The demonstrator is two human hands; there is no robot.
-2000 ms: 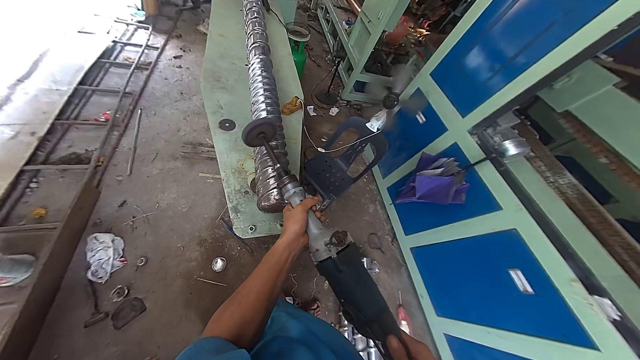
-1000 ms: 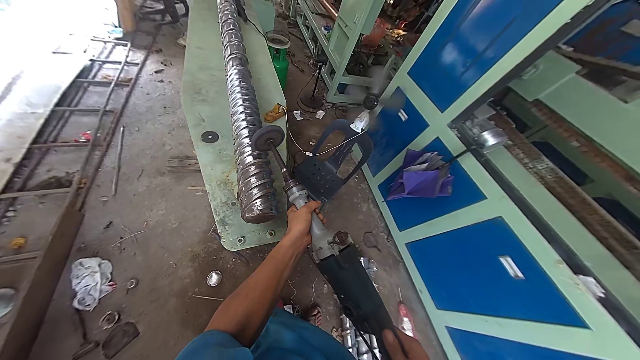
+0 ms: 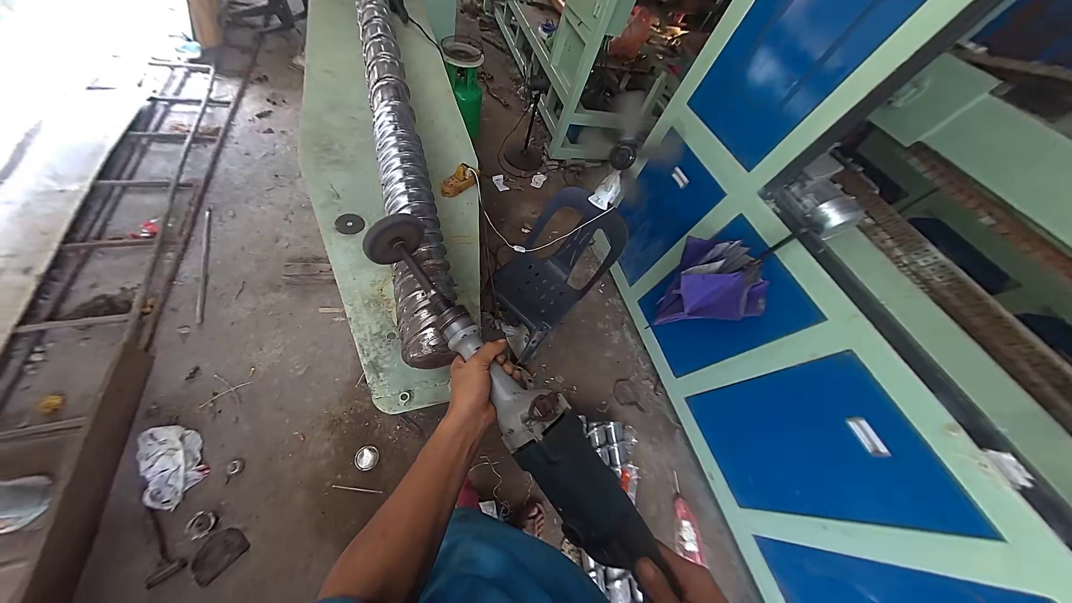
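A long straight grinder (image 3: 578,486) with a dark body and grey metal neck lies across both hands. My left hand (image 3: 477,381) is wrapped round the neck, behind the collar. My right hand (image 3: 670,578), partly cut off by the lower edge, grips the rear end. A round grinding wheel (image 3: 394,239) on the tool's thin shaft is over the left side of a large metal extruder screw (image 3: 406,167); whether it touches cannot be told. The screw lies lengthwise on a pale green steel plate (image 3: 335,142). A small dark disc (image 3: 349,224) rests on that plate.
Right of the plate stand a dark plastic chair (image 3: 544,289), a green gas cylinder (image 3: 466,100) and a pedestal fan (image 3: 624,155). A yellow power socket (image 3: 458,180) sits at the plate's edge. Blue and green machine panels (image 3: 837,435) line the right. A metal ladder-like frame (image 3: 167,184) lies left.
The grinder's wheel has moved from the screw's right side to its left side since a second ago. Both hands have kept their hold on the tool.
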